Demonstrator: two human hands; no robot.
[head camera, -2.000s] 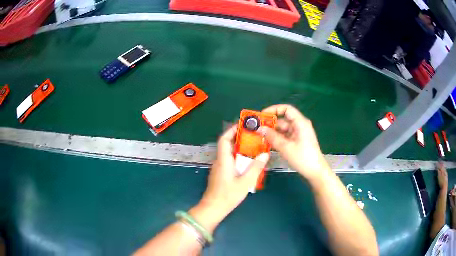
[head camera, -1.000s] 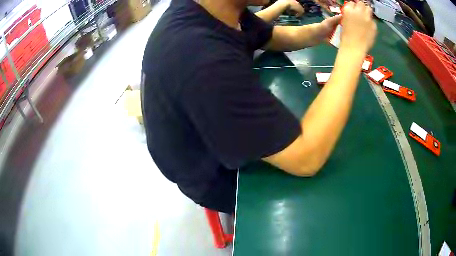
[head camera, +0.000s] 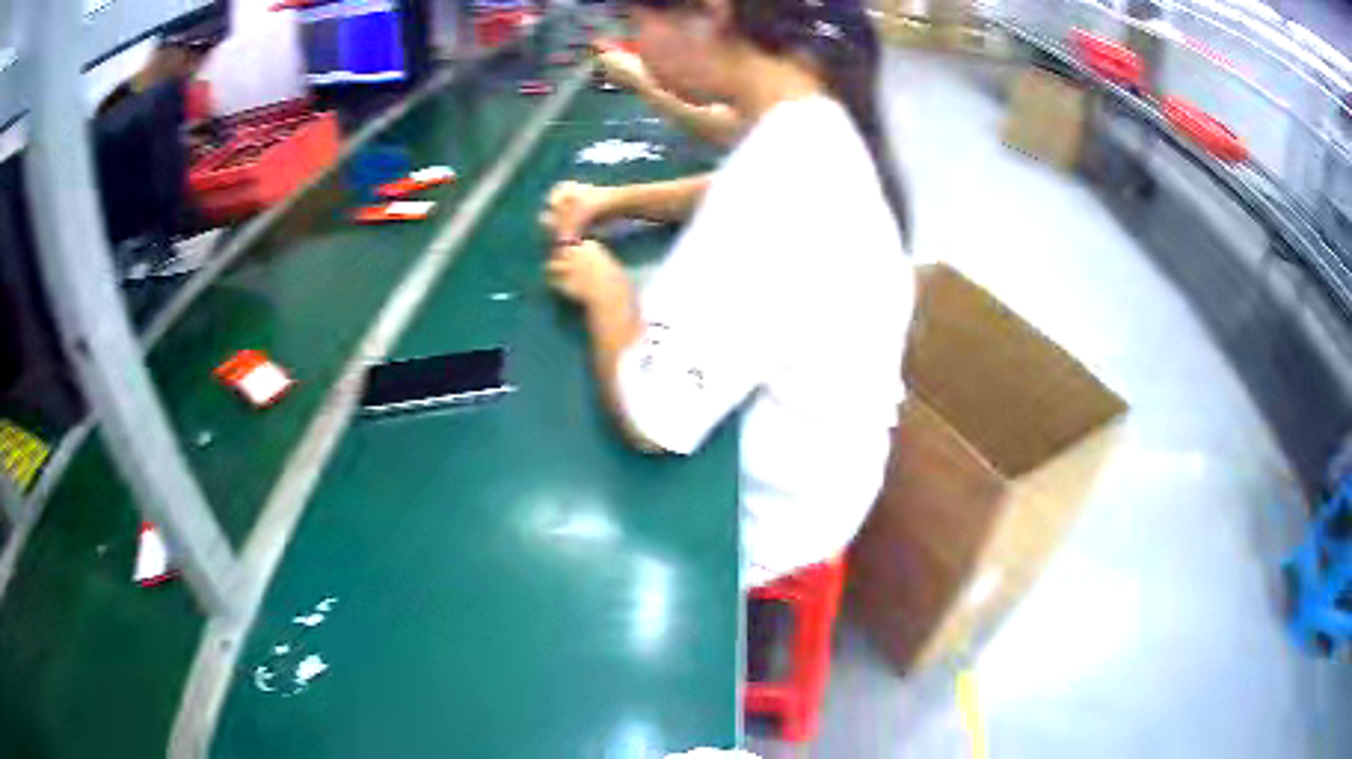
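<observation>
Neither of my hands is in the picture. The frame is blurred. A thin black phone-like slab (head camera: 435, 381) with a pale edge lies on the glossy green worktop (head camera: 489, 549) beside the pale rail (head camera: 319, 438). An orange phone unit (head camera: 255, 378) with a white patch lies on the green belt beyond the rail. Another orange unit (head camera: 153, 555) lies nearer, partly behind the grey post (head camera: 126, 371). Two more orange units (head camera: 398, 211) lie farther up the belt. White scraps (head camera: 304, 667) lie on the worktop at the lower left.
A person in a white top (head camera: 801, 282) sits at the bench on a red stool (head camera: 801, 638), both hands over the worktop. Another person's arm (head camera: 653, 86) is beyond. An open cardboard box (head camera: 979, 460) stands behind the stool. A red tray (head camera: 267, 163) is across the belt.
My view has swung from my hands holding an orange unit, past a person in black, to a person in white on the other side. My hands have left the picture.
</observation>
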